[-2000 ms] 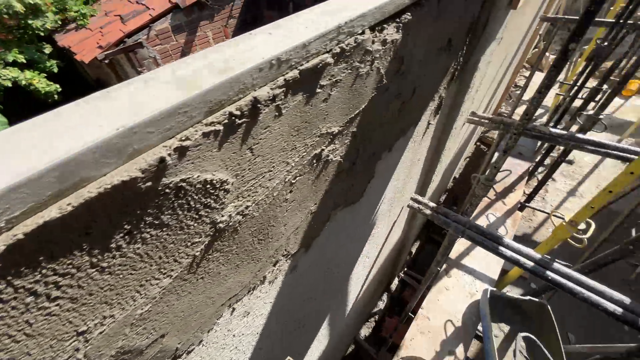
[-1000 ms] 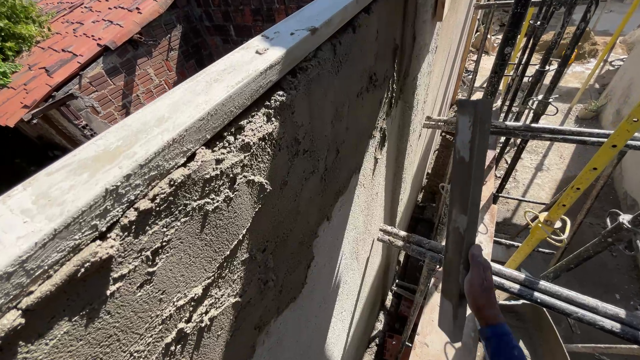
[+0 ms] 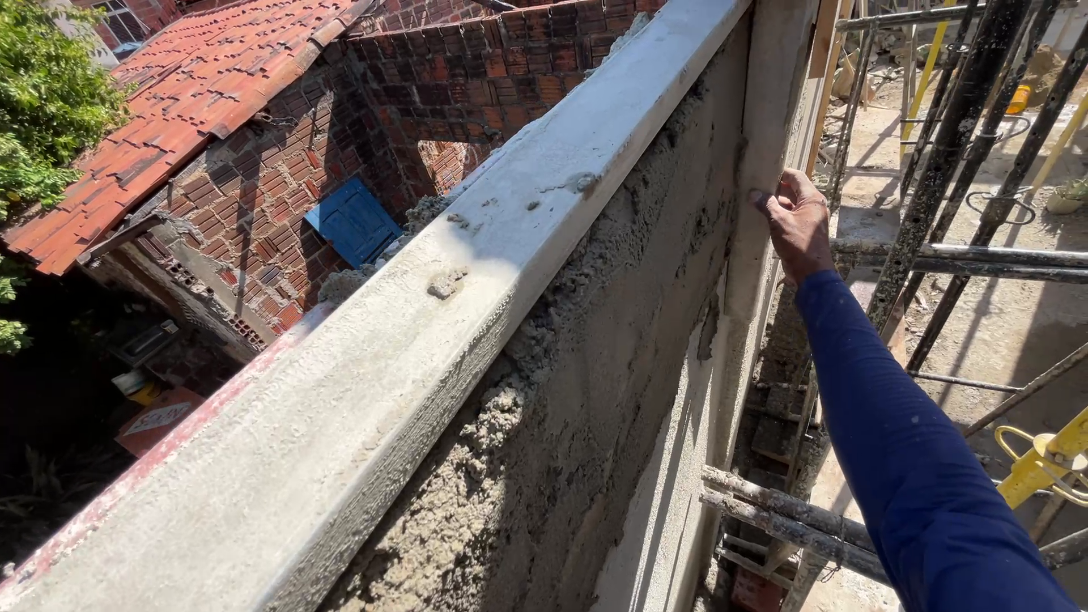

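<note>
My right hand, at the end of a blue sleeve, grips the edge of a long, mortar-smeared straightedge. The straightedge stands roughly upright against the wall's face, at the far end of the grey mortar. My thumb is on its near side; the fingers are partly hidden behind its edge. Rough, lumpy mortar lies under the pale coping along the wall's top, with small mortar crumbs on it. Smoother mortar lies farther down in shadow. My left hand is out of view.
Right of the wall stand mortar-spattered scaffold poles, with crossing tubes close to my forearm and a yellow metal prop. Beyond the wall are a drop, a red tiled roof, brick walls and a blue shutter.
My right hand has come up from the lower right with the straightedge, which has moved from beside the scaffold tubes to the wall's face. Two seconds ago no hand was in view.
</note>
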